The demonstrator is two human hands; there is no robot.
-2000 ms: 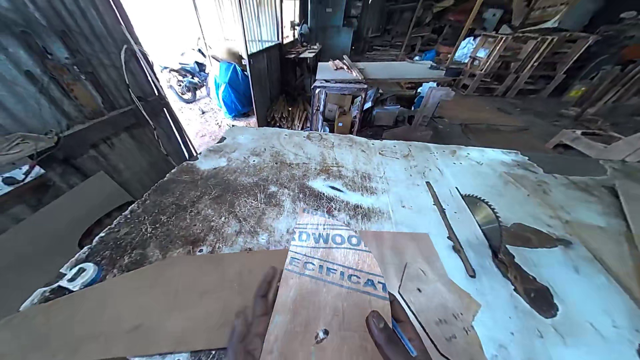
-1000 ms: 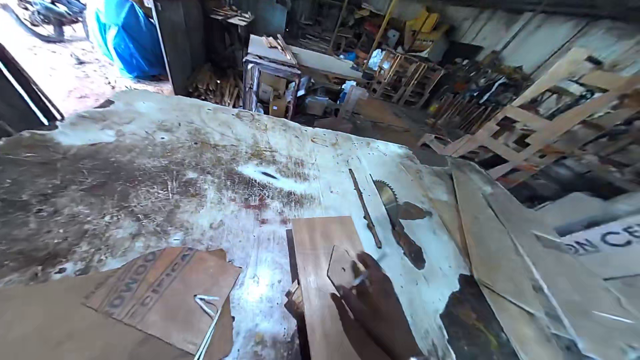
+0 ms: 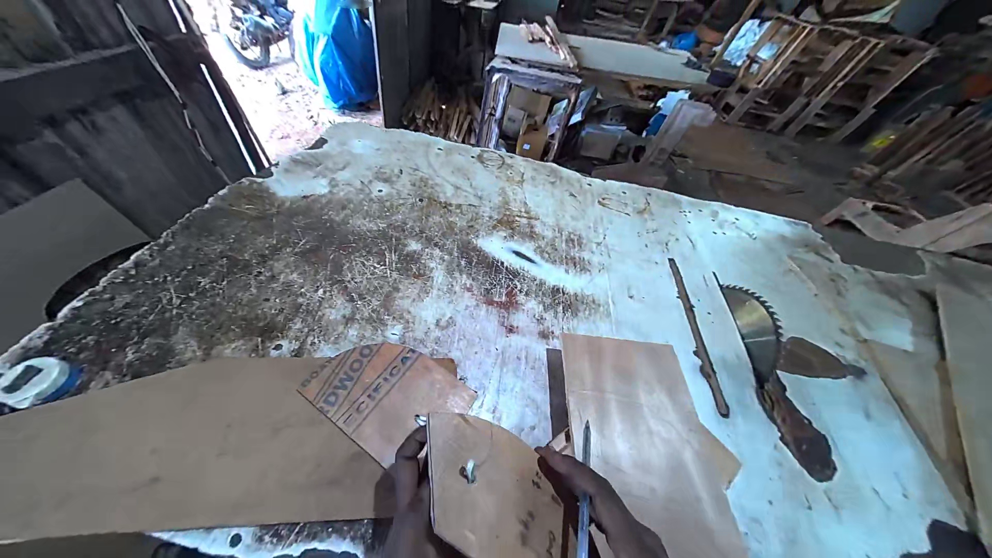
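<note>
Between my two hands is a small thin brown board [image 3: 496,484] with a hole, a bit of pale cord in it and some marks. My left hand [image 3: 407,496] grips its left edge. My right hand [image 3: 593,496] holds its right edge and also a pencil or pen [image 3: 584,488], point upward. Behind my left hand lies a plywood piece with blue printing [image 3: 387,395], on a long brown sheet [image 3: 209,449]. A pale plywood panel [image 3: 635,403] lies at the right, partly hidden by my right hand.
On the worn white worktable [image 3: 434,271] lie a knife-like tool made with a toothed saw blade [image 3: 756,329] and a thin dark strip [image 3: 697,341]. A white and blue round object [image 3: 35,381] sits at the left edge. Thin boards [image 3: 922,380] lie at the right.
The small board is now held up between both hands; one second ago my right hand was over the pale panel and my left hand was not seen. The view has swung left.
</note>
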